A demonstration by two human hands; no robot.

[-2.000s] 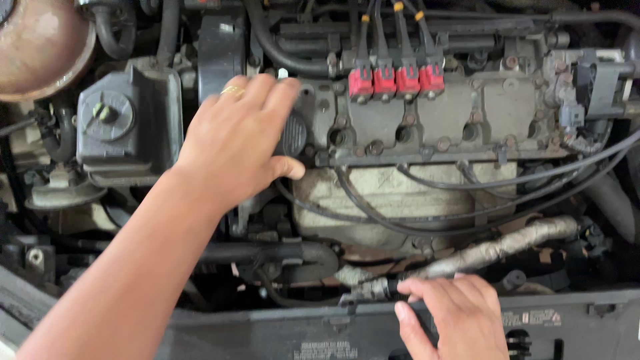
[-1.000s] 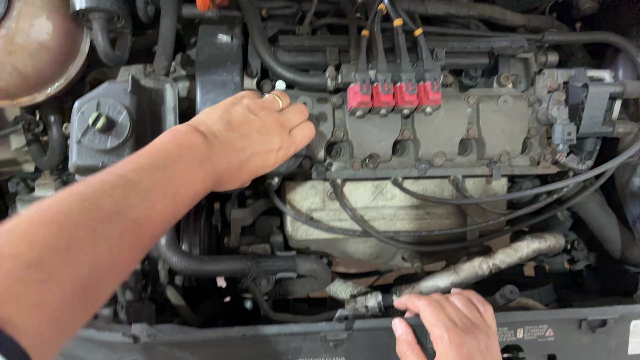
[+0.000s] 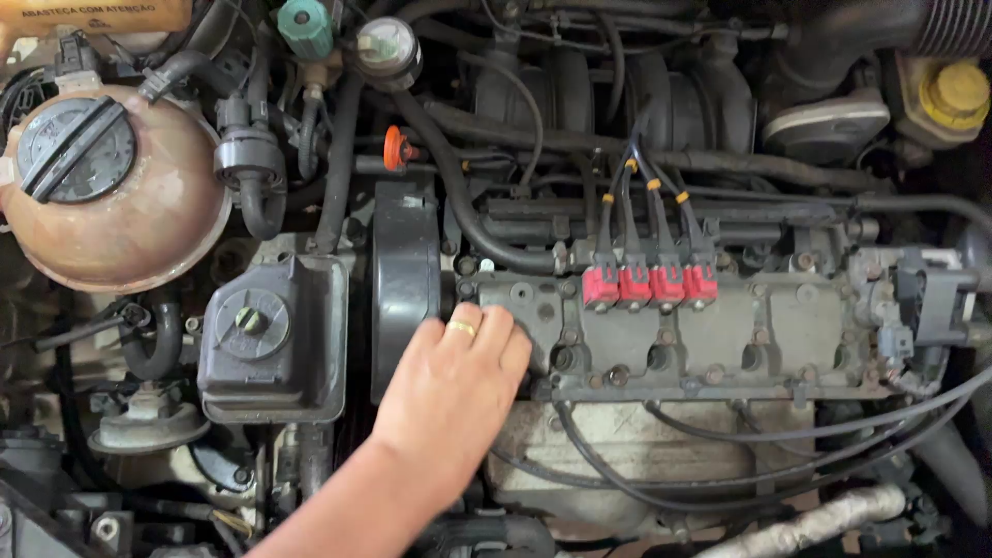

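My left hand [image 3: 457, 380], with a ring on one finger, reaches over the left end of the engine's valve cover [image 3: 713, 333]. Its curled fingers lie over the spot where a dark round cap shows in an older frame; the cap is hidden, and a firm grip cannot be made out. Just left of the fingers is the black timing belt cover [image 3: 404, 287]. Four red connectors [image 3: 649, 287] stand in a row on the valve cover. Black cables [image 3: 666, 504] loop below it over the metal heat shield [image 3: 651, 457]. My right hand is out of view.
A brownish coolant reservoir [image 3: 116, 225] with a black cap is at the upper left. Below it sits a power steering reservoir [image 3: 271, 341]. An orange dipstick handle [image 3: 397, 149] stands behind the timing cover. Hoses cross the back. A yellow-capped reservoir [image 3: 952, 97] is at the upper right.
The view has shifted up toward the back of the engine bay. My right hand, earlier at the front edge, has left the view. My left hand's fingers have curled over the valve cover's left end.
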